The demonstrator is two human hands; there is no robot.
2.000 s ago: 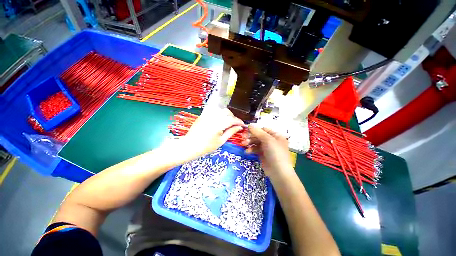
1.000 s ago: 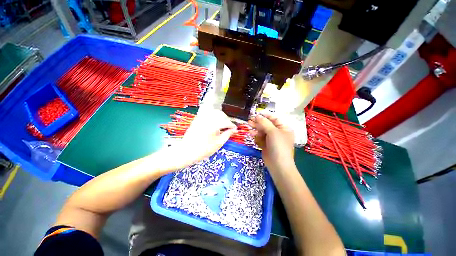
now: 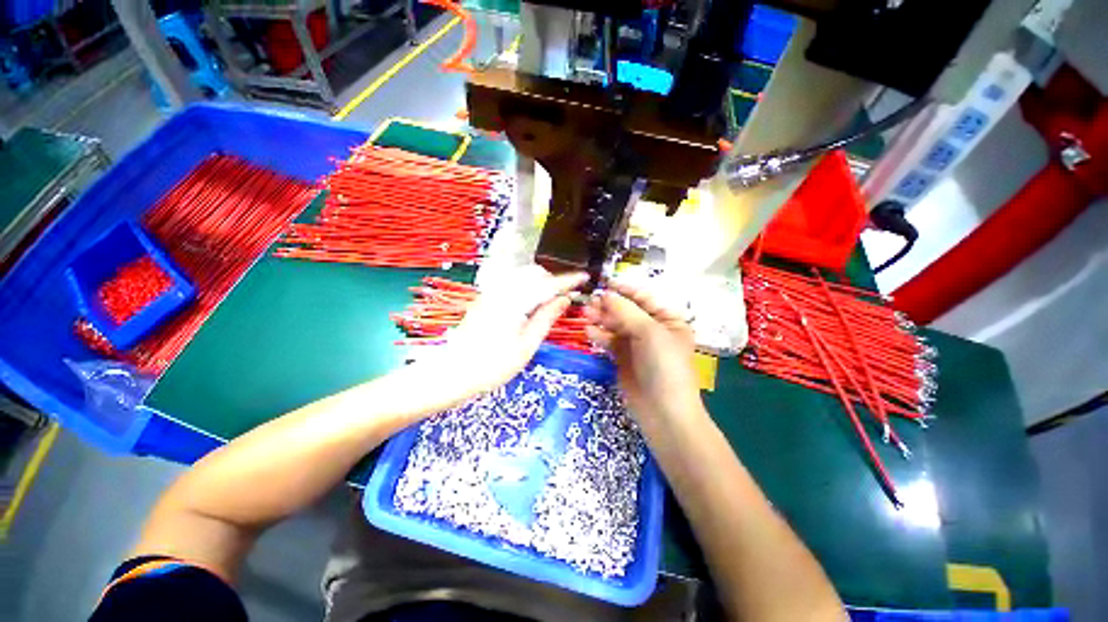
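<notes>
My left hand point(image 3: 510, 318) and my right hand point(image 3: 644, 340) meet fingertip to fingertip just below the crimping die point(image 3: 604, 237) of the dark press head point(image 3: 559, 128). The fingers of both hands are pinched together; what lies between them is too small and hidden to tell. The small red working wire bundle point(image 3: 428, 309) lies behind and partly under my hands. The blue terminal tray point(image 3: 515, 561) is below my hands, full of silvery terminals point(image 3: 583, 504), its blue bottom showing in the middle.
Red wires point(image 3: 401, 213) lie left of the press. Another red wire pile point(image 3: 838, 352) with silvery ends lies right, beside a red angular piece point(image 3: 817, 216). A large blue bin point(image 3: 73, 401) at far left holds wires and a small blue box point(image 3: 85, 273). A power strip point(image 3: 960, 140) stands right.
My hands were slightly apart one second ago, the right nearer the die; now their fingertips meet below it. The whole view has shifted slightly.
</notes>
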